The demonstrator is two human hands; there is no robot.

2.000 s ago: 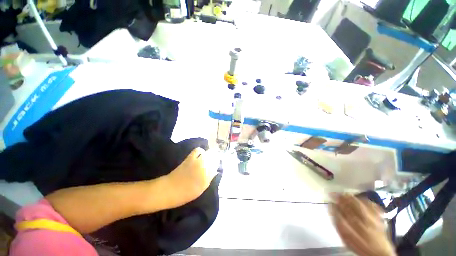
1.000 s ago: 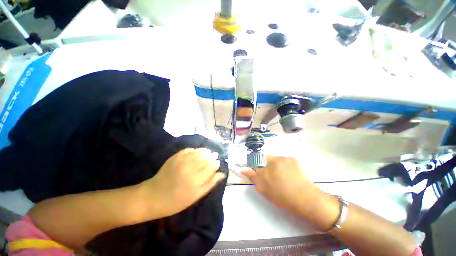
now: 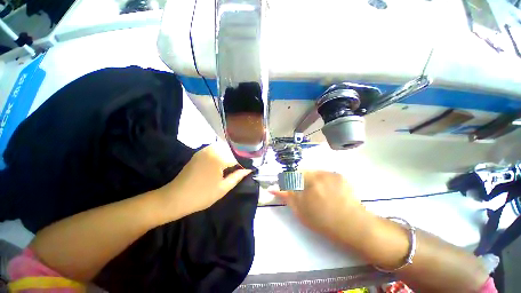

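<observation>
A black garment piece (image 3: 114,137) lies heaped left of the needle area on the white table. My left hand (image 3: 208,177) rests on it, thumb and fingers pinching its edge close to the presser foot area. My right hand (image 3: 320,197) is right of the needle area, behind the small ribbed knob (image 3: 291,181); its fingertips are partly hidden, and whether they hold anything cannot be told. The chrome guard (image 3: 243,74) looms in front of the machine head and hides the needle. The thread tension dial (image 3: 345,129) sits on the head's front.
The white machine head with a blue stripe (image 3: 457,100) spans the upper right. Dark straps (image 3: 490,229) hang at the right end. A graduated ruler (image 3: 320,283) runs along the front edge. Red and yellow packets (image 3: 394,288) show below it. A blue label (image 3: 23,97) is at left.
My right hand has come from the table's right side to the needle area. The view has moved closer to the machine head. My left hand stays on the garment, its fingers now pinching the edge.
</observation>
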